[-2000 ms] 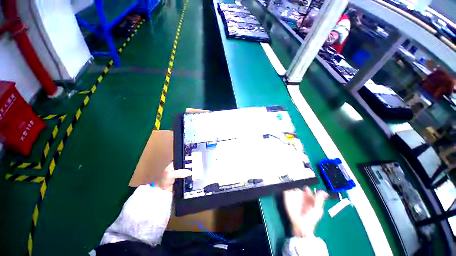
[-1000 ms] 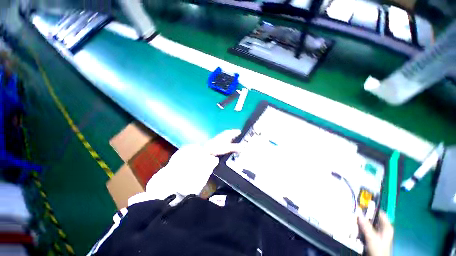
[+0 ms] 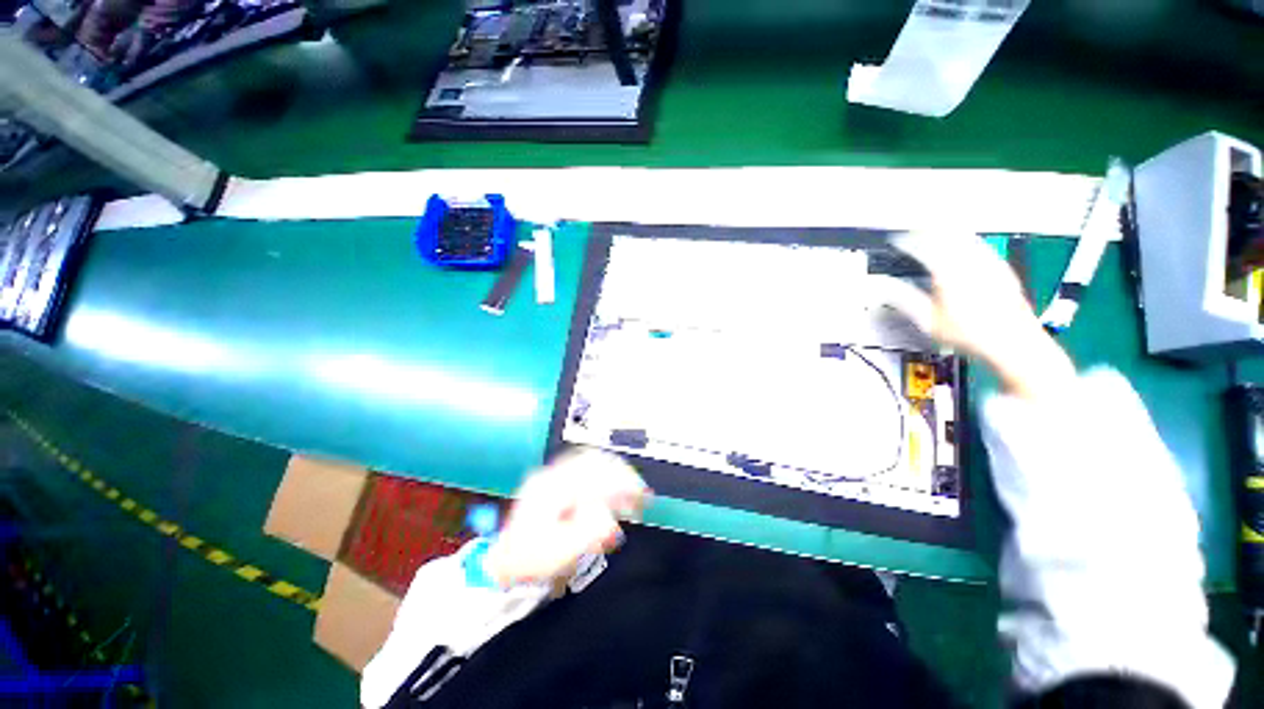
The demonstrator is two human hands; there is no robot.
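The open computer unit (image 3: 735, 388) lies flat on the green bench, silver-white inside with a wide black border. A thin black cable curves at its right end beside a small yellow patch (image 3: 920, 380). My right hand (image 3: 957, 298) is blurred over the unit's far right corner, at a grey piece; I cannot tell whether it grips it. My left hand (image 3: 571, 515), blurred, with a teal wrist band, is at the unit's near left corner; its fingers look bent and I cannot tell whether they hold anything.
A blue bin (image 3: 466, 233) of tiny black pieces stands left of the unit, beside short strips (image 3: 543, 265). A grey tape dispenser (image 3: 1195, 249) stands far right. A carton (image 3: 363, 640) with red contents is below the bench edge. Another unit (image 3: 541, 76) lies beyond the white rail.
The unit, held above the bench at first, now lies flat on it. My right hand has moved from its right edge to its far right corner. My left hand has left its edge. The view has turned right.
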